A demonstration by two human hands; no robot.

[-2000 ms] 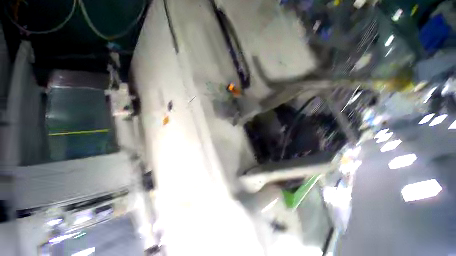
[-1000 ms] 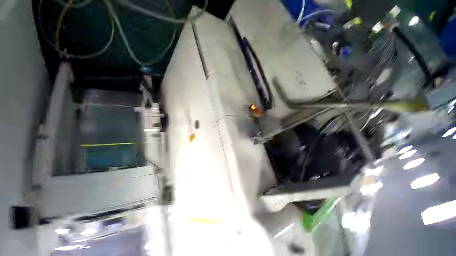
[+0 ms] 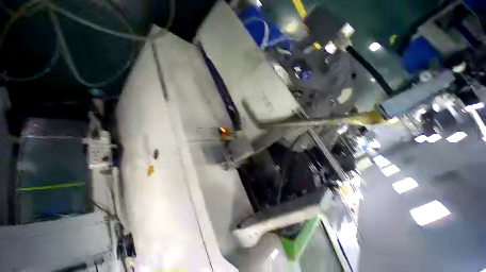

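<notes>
Neither of my hands shows. Nearest in front of me is the large cream-white machine cabinet (image 3: 160, 117), tilted in view, with a small glowing orange indicator (image 3: 224, 133) and an orange mark low on its cover. A long grey-brown bar (image 3: 314, 122) with a yellowish end projects from it to the right. Below the bar is a dark opening with crowded parts (image 3: 277, 172). A green stripe (image 3: 301, 239) shows under a pale ledge. The view is blurred.
At the left is a light-framed conveyor section (image 3: 53, 175) with a yellow-green line across its glass. Pale hoses (image 3: 69, 58) coil over the dark floor at upper left. Blue objects (image 3: 261, 26) and blurred equipment stand at upper right. Bright ceiling panels (image 3: 429, 212) show at the right.
The view has swung, so the cabinet, bar and conveyor now sit further left and lower than a second ago. More blue objects and equipment show at upper right. No hand has appeared.
</notes>
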